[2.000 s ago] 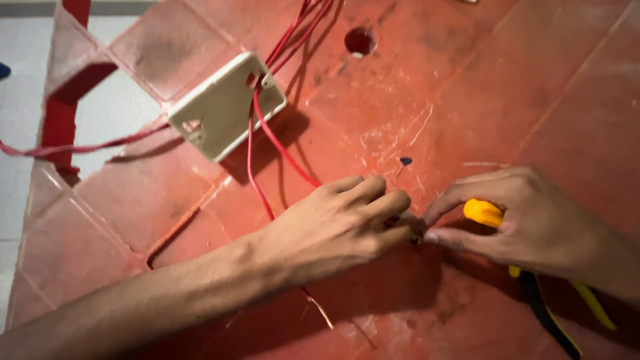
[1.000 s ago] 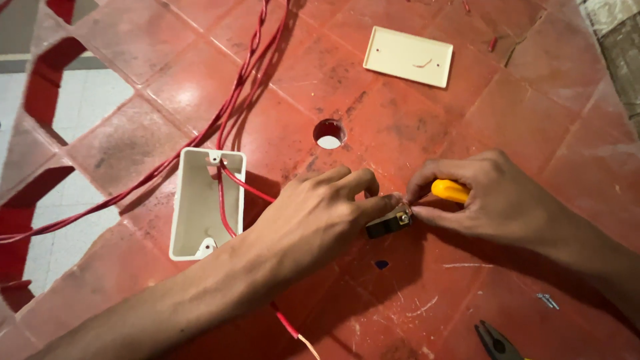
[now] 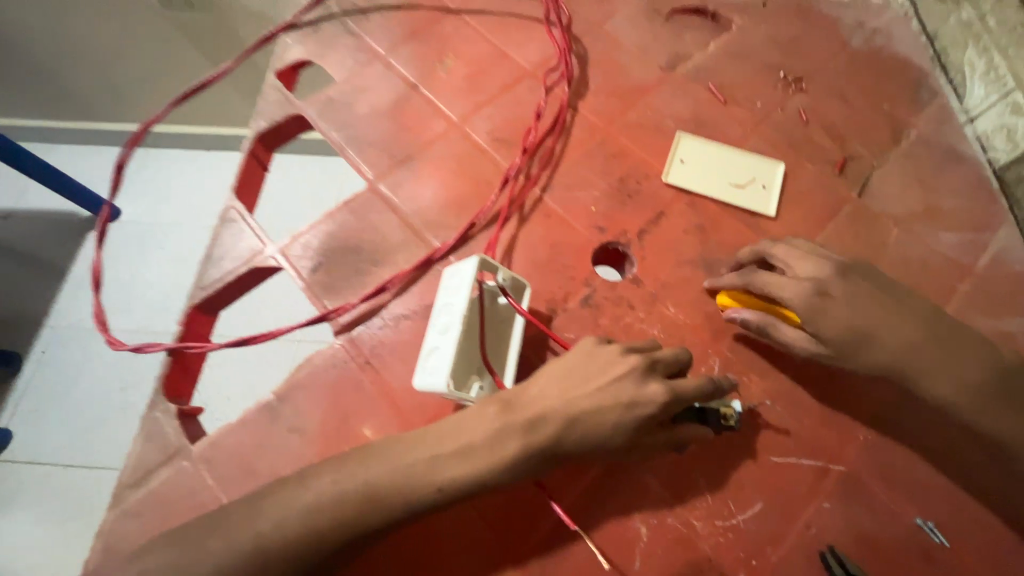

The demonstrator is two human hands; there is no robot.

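My left hand (image 3: 632, 396) grips a small dark electrical fitting (image 3: 710, 417) with a brass-coloured terminal at its right end. Beside the wrist, a white plastic electrical box (image 3: 452, 328) stands tilted, its hollow side facing right. Red insulated wires (image 3: 538, 322) run out of the box toward my left hand, where their ends are hidden. Below the forearm, a red wire end with bare copper strands (image 3: 592, 546) sticks out. My right hand (image 3: 808, 308) is closed around a yellow handle (image 3: 758, 306), apart from the fitting; the rest of that tool is hidden.
A cream cover plate (image 3: 724, 174) lies beyond a round hole (image 3: 613, 262) in the red plastic table (image 3: 384, 496). Twisted red wire (image 3: 384, 292) loops over the left edge cutouts. Plier jaws (image 3: 838, 562) and screws (image 3: 933, 532) are at lower right; insulation scraps (image 3: 717, 94) lie farther back.
My right hand has moved away from the fitting, still around the yellow handle. The fitting remains in my left hand. The box is tilted differently from a second ago. The view has shifted.
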